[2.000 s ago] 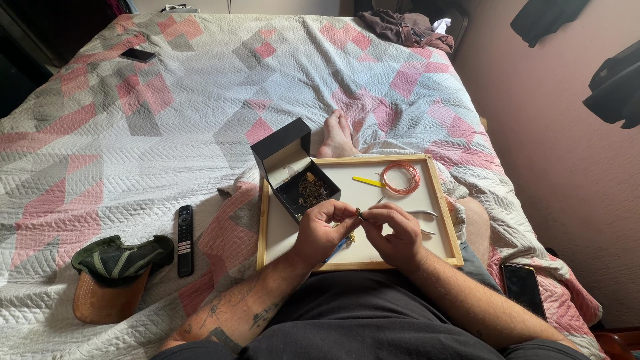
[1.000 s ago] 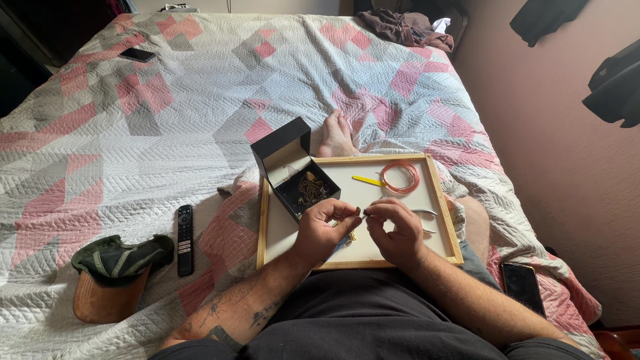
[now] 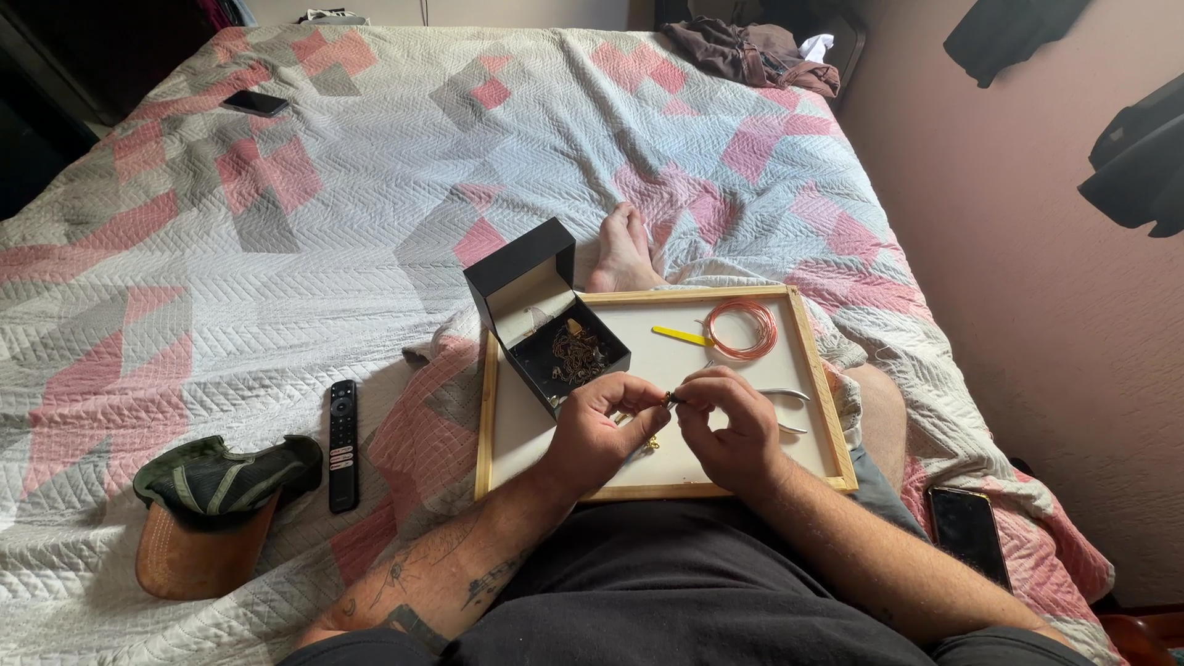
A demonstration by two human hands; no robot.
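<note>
Between the fingertips of my left hand (image 3: pixel 606 430) and my right hand (image 3: pixel 733 427) is a small dark and gold-coloured piece (image 3: pixel 670 399), too small to name. Both hands pinch it above a wood-framed white tray (image 3: pixel 837 407) on my lap. An open black box (image 3: pixel 610 342) at the tray's upper left holds a tangle of chains (image 3: pixel 578 351). A coil of copper-coloured wire (image 3: pixel 743 329) lies at the upper right, beside a yellow strip (image 3: pixel 682 336). Metal plier handles (image 3: pixel 788 394) stick out past my right hand, which hides the rest. Small gold-coloured pieces (image 3: pixel 652 444) lie below my fingers.
The tray rests over a patchwork quilt (image 3: pixel 351 231) on a bed. To the left lie a remote control (image 3: pixel 343 446) and a cap (image 3: pixel 227 509). One phone (image 3: pixel 969 536) is at the right, another phone (image 3: pixel 254 103) far left. Crumpled clothing (image 3: pixel 749 55) lies at the far edge.
My fingertips were slightly apart one second ago and now meet at the small piece. The box, wire and tray have stayed in place.
</note>
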